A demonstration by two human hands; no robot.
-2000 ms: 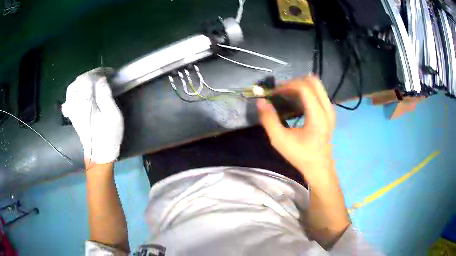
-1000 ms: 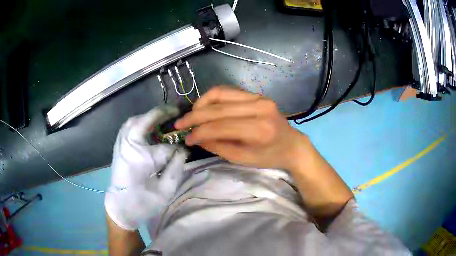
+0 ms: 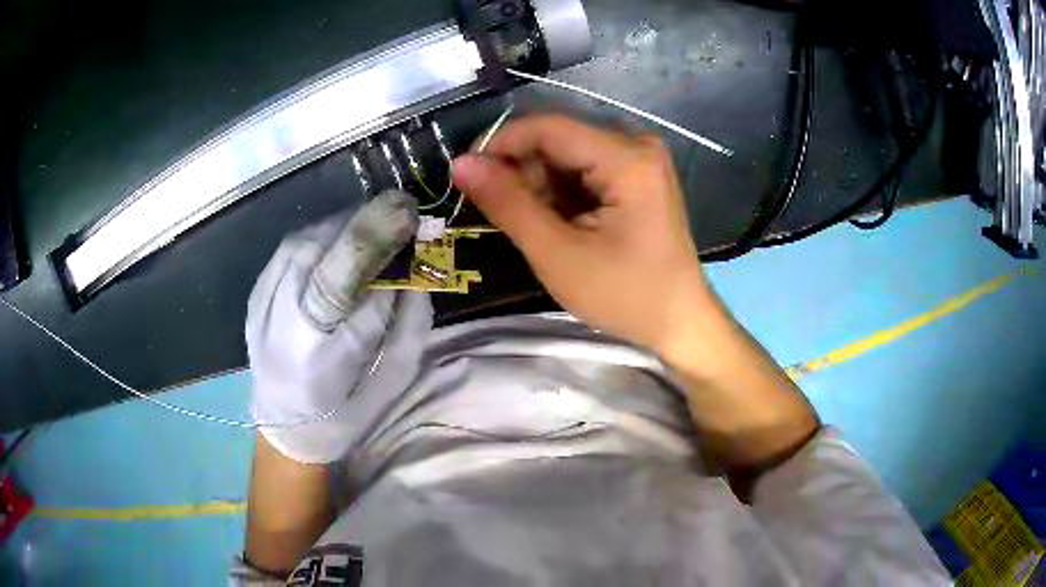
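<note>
My left hand [image 3: 344, 310], in a white glove with grey-stained fingertips, holds a small yellowish circuit board [image 3: 442, 268] with a white connector at the bench edge. My bare right hand [image 3: 574, 206] pinches a white lead wire [image 3: 492, 132] just above the board. The silver bar unit [image 3: 275, 143] lies on the mat behind, its black and grey end at the upper right. Terminal pins [image 3: 400, 161] with wires stick out along its near side. Another white lead [image 3: 625, 106] points right. Thin solder wire [image 3: 126, 391] runs from the left across my glove.
The dark green bench mat [image 3: 149, 69] lies under the unit. Black cables [image 3: 799, 138] run down the right part of the bench. Silver bars [image 3: 1012, 138] are piled at the far right. A yellow crate [image 3: 989, 533] stands on the blue floor at lower right.
My left hand has left the bar and now holds the board, its yellowish side showing. My right hand has moved from the board to a white lead. The view has shifted.
</note>
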